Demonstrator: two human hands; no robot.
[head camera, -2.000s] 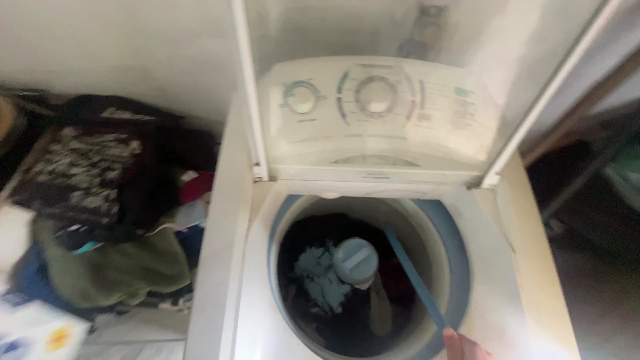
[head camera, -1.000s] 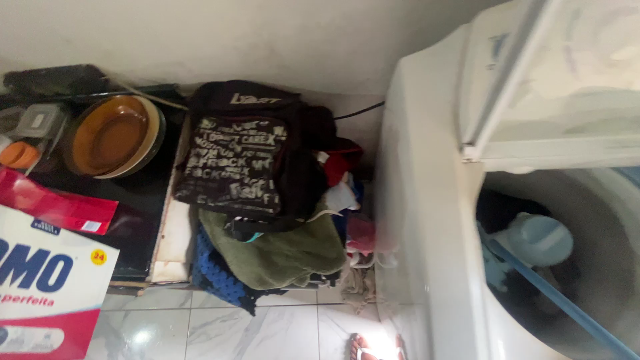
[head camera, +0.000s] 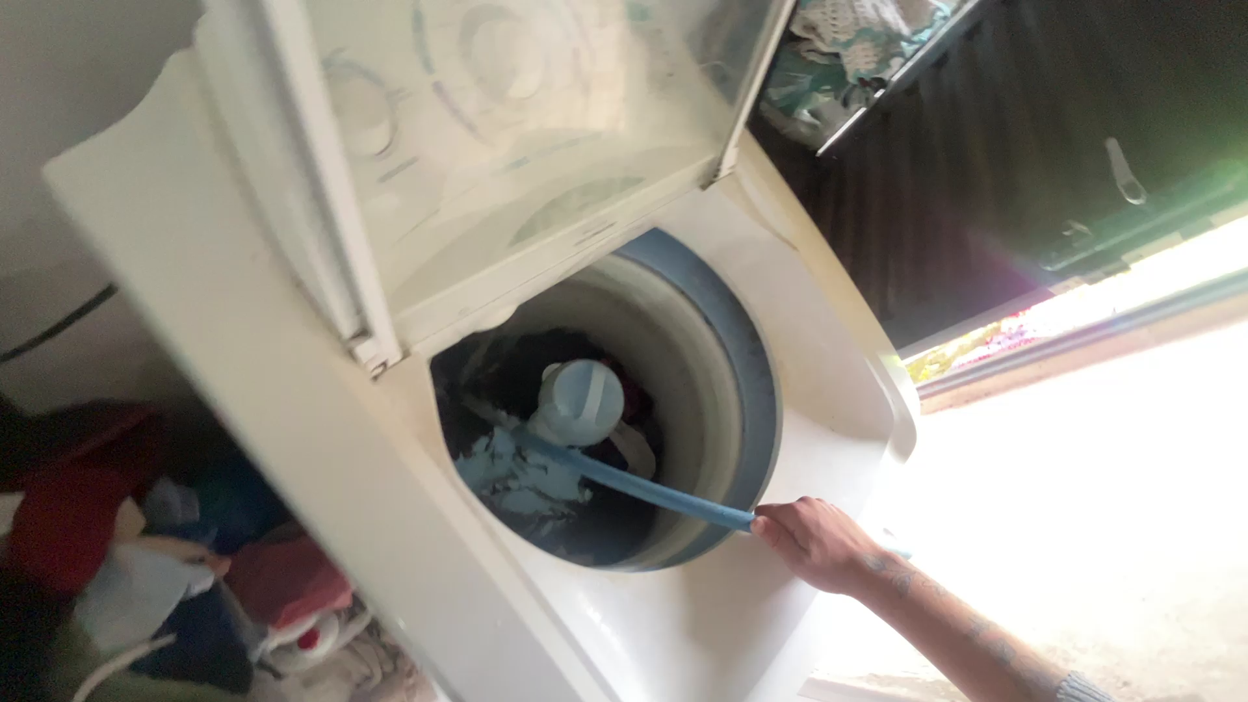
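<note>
My right hand (head camera: 811, 542) is closed around a blue hose (head camera: 673, 495) at the front right rim of a white top-loading washing machine (head camera: 819, 341). From my fist the hose slants down into the tub, past the pale blue cap of the agitator (head camera: 583, 402). Dark wet clothes lie in the tub, and a light blue cloth (head camera: 522, 478) is left of and below the agitator. Where the hose ends among them is hard to tell. The machine's see-through lid (head camera: 546, 127) stands raised, with the control dials behind it. My left hand is out of view.
A pile of clothes (head camera: 283, 575) lies on the floor left of the machine, with red, white and dark pieces. A dark ribbed panel (head camera: 975, 175) stands to the right, beside a bright opening. Patterned cloths (head camera: 848, 49) are at the top right. A black cable (head camera: 63, 322) runs along the wall.
The view has swung back from the clothes pile to the machine and tilted. My right hand, of which only fingertips showed two seconds ago, is now in full view on the hose.
</note>
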